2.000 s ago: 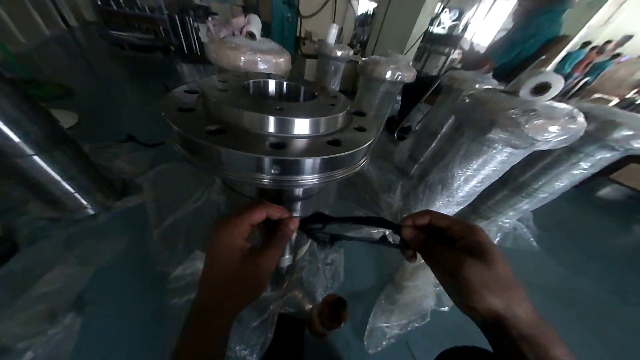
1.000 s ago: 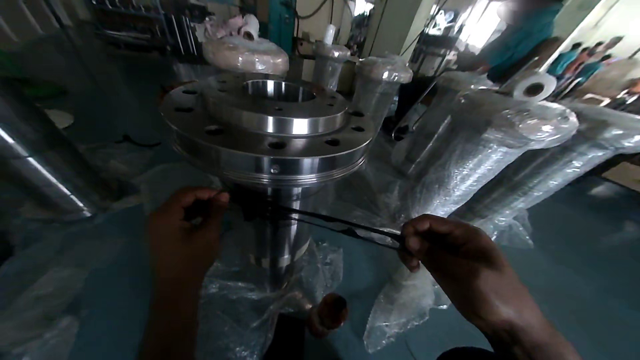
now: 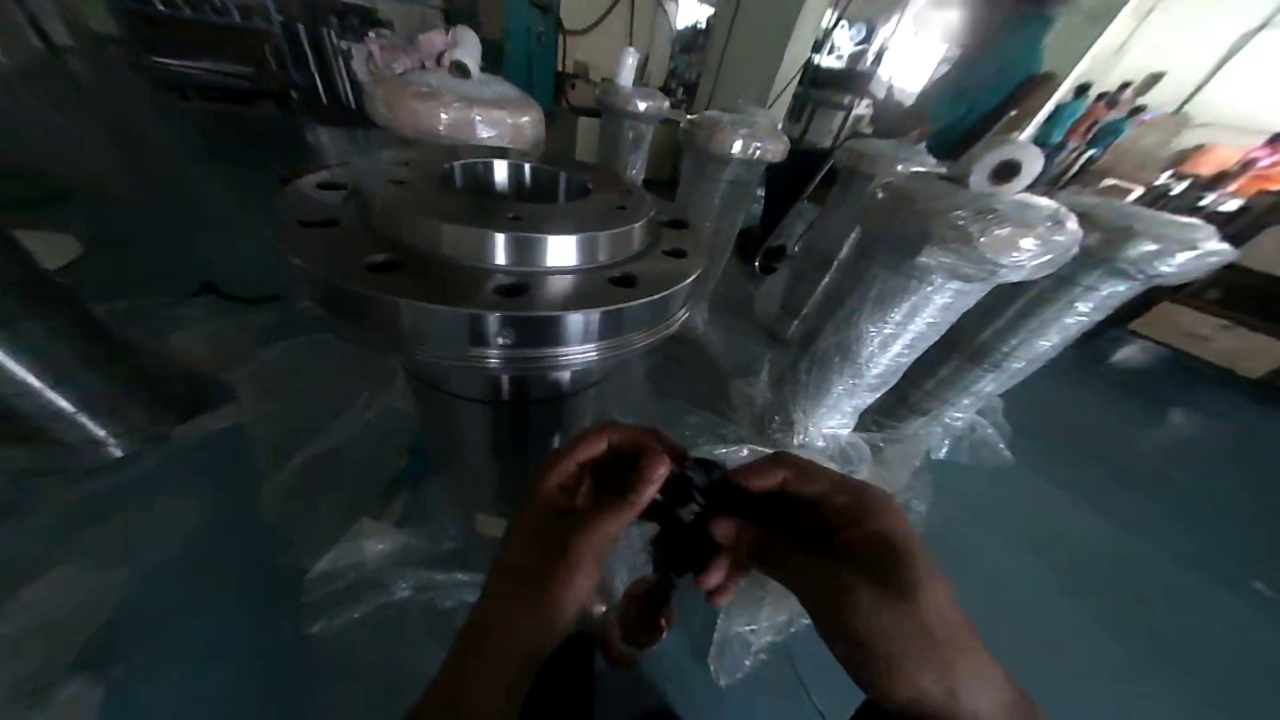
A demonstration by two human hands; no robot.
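Observation:
In the head view, a bunched black strip of flexible material (image 3: 685, 515) is pinched between my left hand (image 3: 590, 520) and my right hand (image 3: 820, 530). Both hands are close together, low in the middle of the view. Just beyond and left of them stands a machined steel flange (image 3: 490, 320) with bolt holes and a central bore, on top of a steel cylinder (image 3: 480, 450). Neither hand touches the flange. How the strip is folded is hard to make out in the dim light.
Several steel cylinders wrapped in clear plastic film (image 3: 870, 330) lean or stand at the right, with a film roll (image 3: 1003, 167) on top. Another steel cylinder (image 3: 70, 370) is at the left. Loose plastic film (image 3: 390, 570) lies on the floor. A person in teal (image 3: 990, 80) is behind.
A second ago the black strip was stretched between my widely spaced hands. My hands have come together, and the strip is now gathered into a bunch.

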